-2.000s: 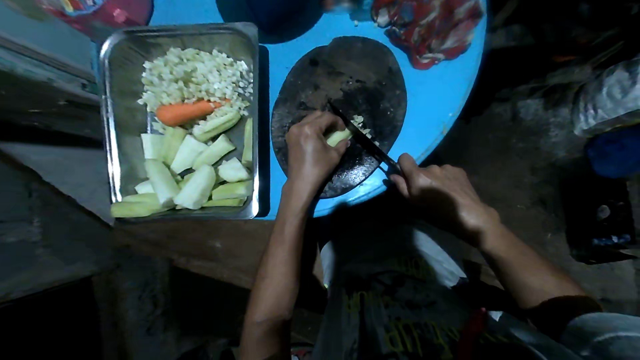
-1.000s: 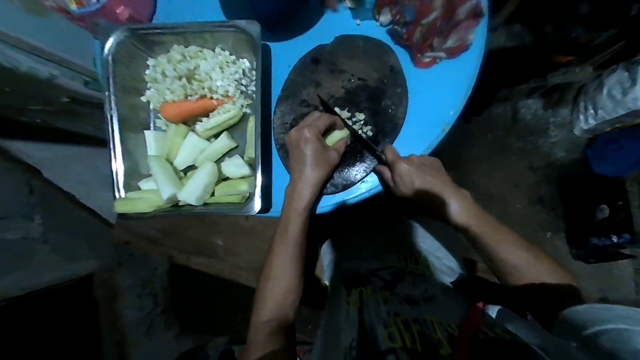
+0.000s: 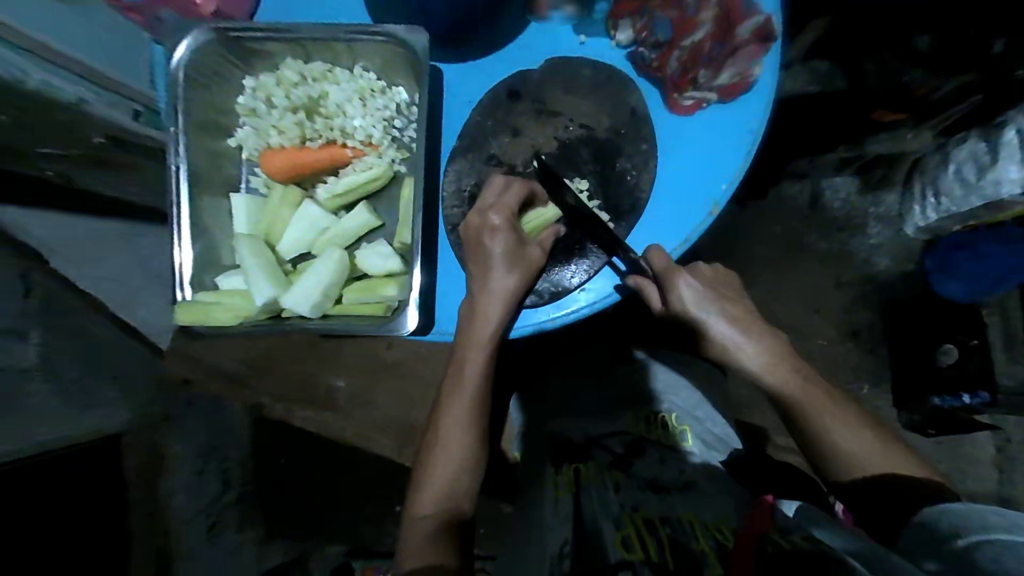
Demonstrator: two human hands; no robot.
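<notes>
On a dark round chopping board (image 3: 552, 120), my left hand (image 3: 506, 232) grips a pale green vegetable piece (image 3: 541, 219) against the surface. My right hand (image 3: 704, 304) is closed around the handle of a dark-bladed knife (image 3: 588, 216), whose blade lies slantwise just right of that piece. Small diced bits (image 3: 590, 200) are beside the blade's far side. Left of the board, a rectangular metal tray (image 3: 182, 184) holds a heap of pale diced vegetable (image 3: 320, 104), a peeled carrot (image 3: 308, 162) and several large pale green vegetable chunks (image 3: 316, 282).
The board and tray stand on a round blue table (image 3: 724, 184). Raw red meat (image 3: 696, 48) lies at its far right, and a dark blue basin (image 3: 452, 24) is at the far edge of view. A pink container (image 3: 192, 8) sits behind the tray. A blue object (image 3: 972, 264) is off to the right.
The knife and my right hand have shifted slightly between frames around the vegetable piece. The diced bits by the blade looked more spread out one second ago. My left hand stays on the piece.
</notes>
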